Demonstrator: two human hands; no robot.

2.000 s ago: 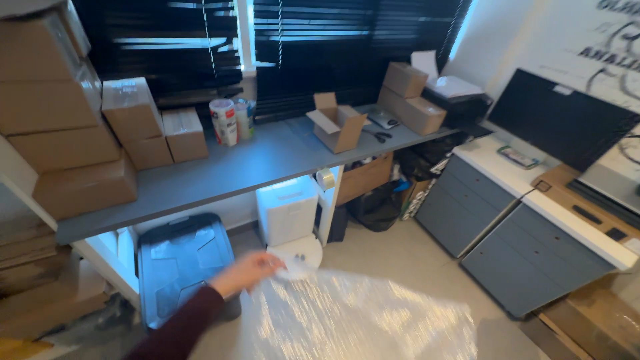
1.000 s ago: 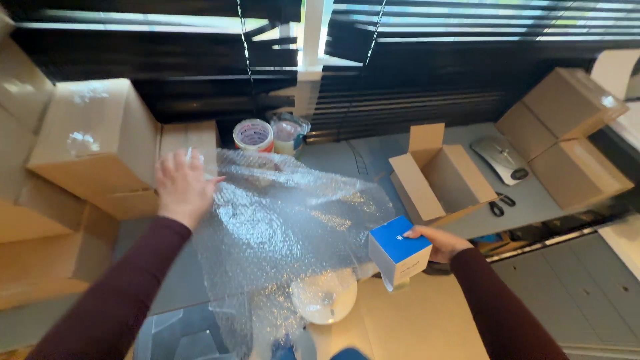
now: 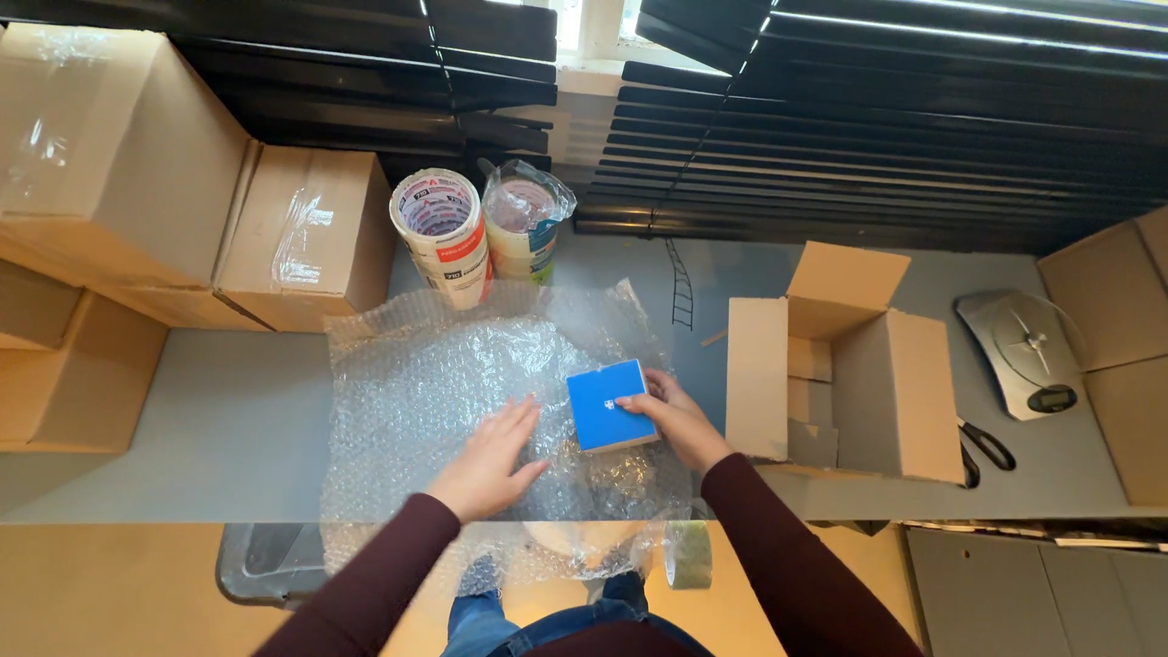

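A sheet of bubble wrap (image 3: 438, 383) lies spread over the grey table, its near part hanging past the front edge. My left hand (image 3: 488, 461) rests flat on or just over the wrap, fingers apart, with nothing in it. My right hand (image 3: 673, 415) grips a small box with a blue top (image 3: 602, 415) by its right side, thumb on top, above the right part of the wrap. Whether the box touches the wrap I cannot tell. To the right stands a cardboard box (image 3: 922, 392) with its flaps up.
Rolls of tape (image 3: 447, 242) and a second stack in plastic (image 3: 525, 219) stand behind the wrap. Taped cartons (image 3: 301, 237) fill the left. Scissors (image 3: 985, 452), a kitchen scale (image 3: 1022, 351) and more cartons (image 3: 1109, 301) are at the right. A tape roll (image 3: 689, 555) shows below the table edge (image 3: 821, 516).
The bubble wrap, held up over the table a second ago, now lies on it. My left hand has moved right and down from beside the left cartons. My right hand still holds the blue-topped box.
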